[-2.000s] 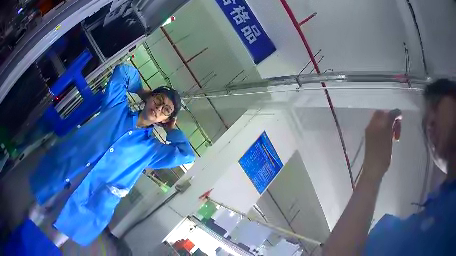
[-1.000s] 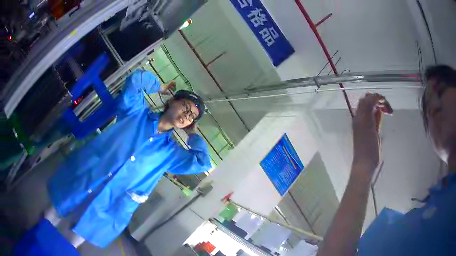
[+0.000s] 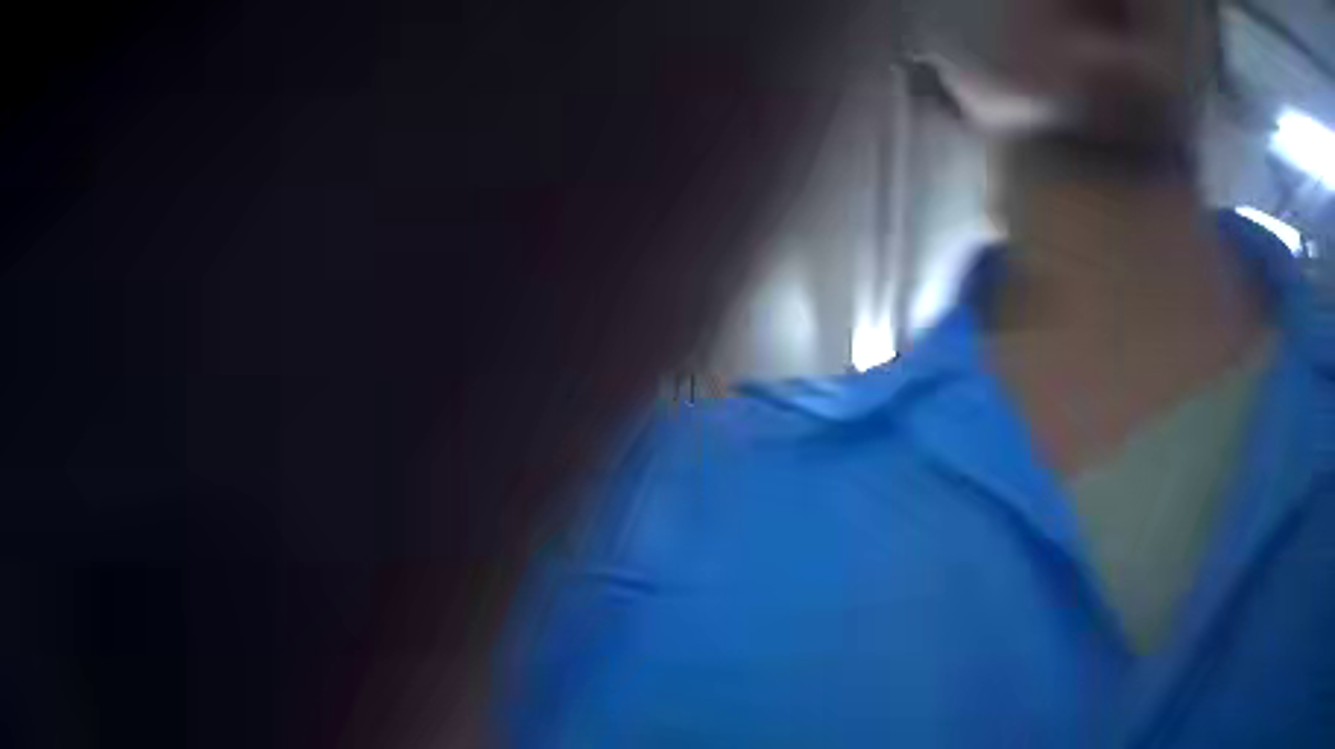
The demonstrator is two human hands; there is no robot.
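Observation:
A person in a blue smock (image 3: 820, 571) stands very close in front of the camera, blurred, with the neck and a pale green inner shirt (image 3: 1171, 505) showing at the open collar. A dark, blurred shape (image 3: 308, 366) covers the left half of the view, with a faint reddish edge. I cannot tell what it is. Neither of my hands can be made out, and no held object shows.
Behind the person's shoulder is a pale, blurred wall with bright reflections (image 3: 873, 340). A bright lamp (image 3: 1303, 147) shows at the upper right edge. The dark shape hides everything on the left.
The view has swung and come close to a person in blue. The other smocked person, the raised forearm, the signs and the shelves are out of view. A dark shape now covers the left.

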